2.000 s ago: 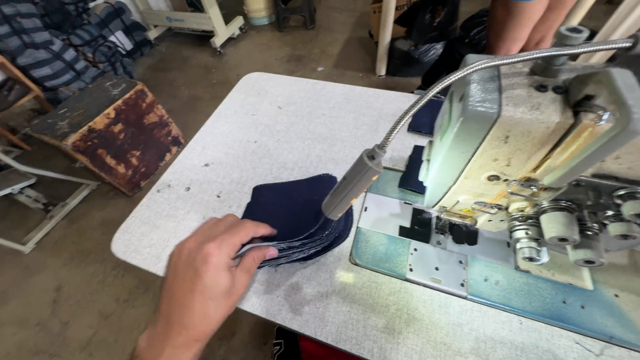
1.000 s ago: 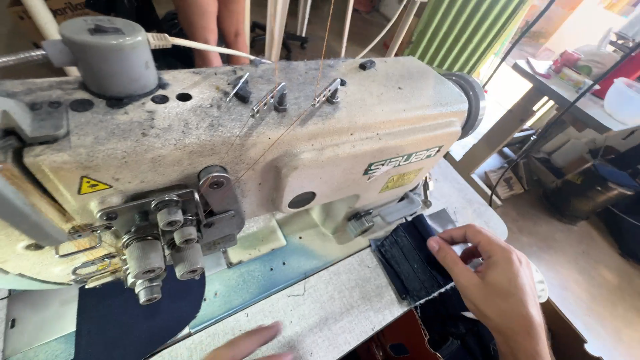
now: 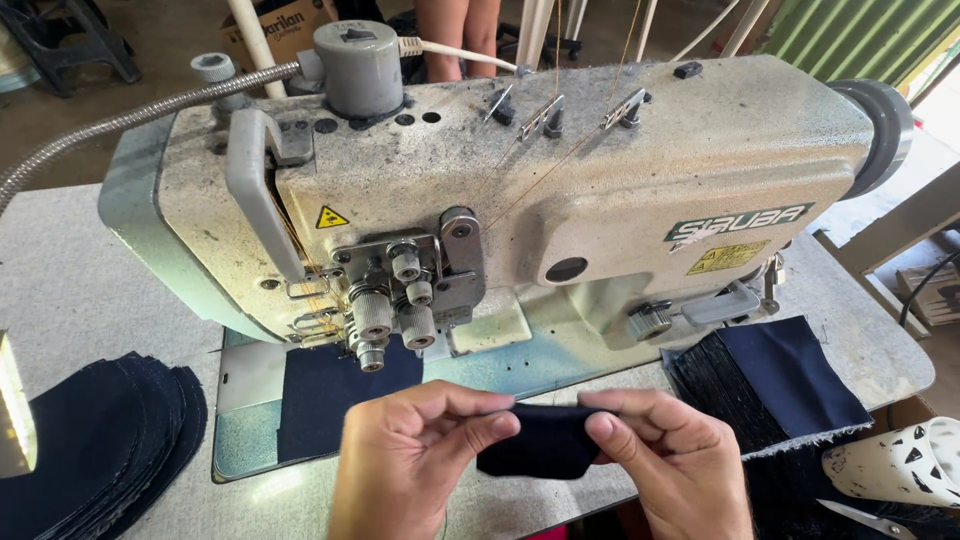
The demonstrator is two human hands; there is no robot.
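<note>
Between both hands, in front of the Siruba sewing machine (image 3: 675, 165), hangs a small dark navy fabric piece (image 3: 536, 446). My left hand (image 3: 427, 457) pinches its top left corner and my right hand (image 3: 667, 450) its top right corner, each with thumb and fingers. Another navy fabric piece (image 3: 337, 397) lies flat on the machine bed, partly under the tension knobs (image 3: 386, 315); the needle area is hidden. A stack of navy pieces with rounded edges (image 3: 75, 442) is at the left. On the right lies a fanned stack of squarish navy pieces (image 3: 795, 375).
A white cup with dark marks (image 3: 885, 465) lies tilted at the lower right, beside scissors (image 3: 862, 517). A metal flexible lamp arm (image 3: 135, 109) crosses the upper left. Behind the machine are a person's legs (image 3: 456, 37) and a cardboard box (image 3: 281, 30).
My right hand has moved left from the right-hand fabric stack to in front of the machine. Both hands now hold a small fabric piece. Earlier, my left hand was at the left stack. The view has swung right.
</note>
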